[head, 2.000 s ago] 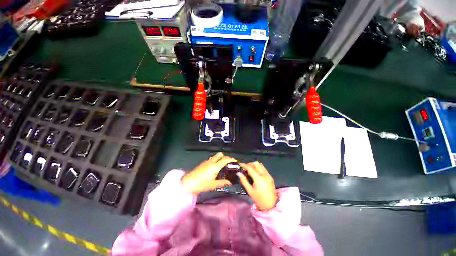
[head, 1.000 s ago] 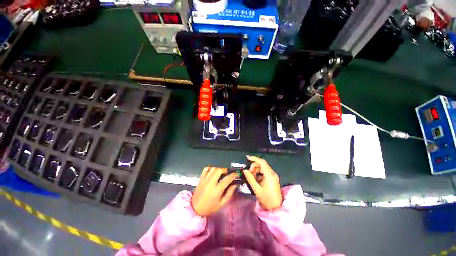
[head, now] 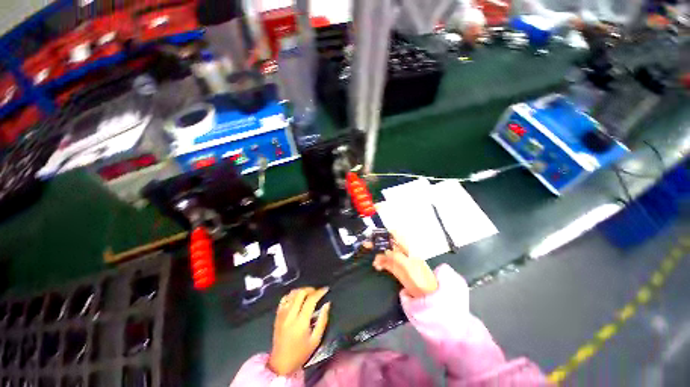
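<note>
My right hand (head: 408, 268) holds a small dark watch unit (head: 382, 240) at its fingertips, just right of the right fixture's white-outlined nest (head: 349, 236). My left hand (head: 297, 329) is low over the bench's front edge, fingers partly spread. A small pale spot shows by its thumb; whether it holds anything is unclear. The left nest (head: 265, 273) shows white plates. The left red clamp handle (head: 202, 258) points down; the right red handle (head: 360, 194) is tilted. The picture is blurred.
A dark foam tray (head: 168, 317) with pocketed units is at lower left. White paper sheets (head: 412, 215) with a dark pen (head: 444, 228) lie right of the fixtures. Blue boxes stand behind (head: 234, 136) and at right (head: 564, 143). A thin white cable crosses to the right box.
The view has swung right and tilted. My hands have parted: the right has moved out to the right fixture with the unit, the left is back near the bench edge.
</note>
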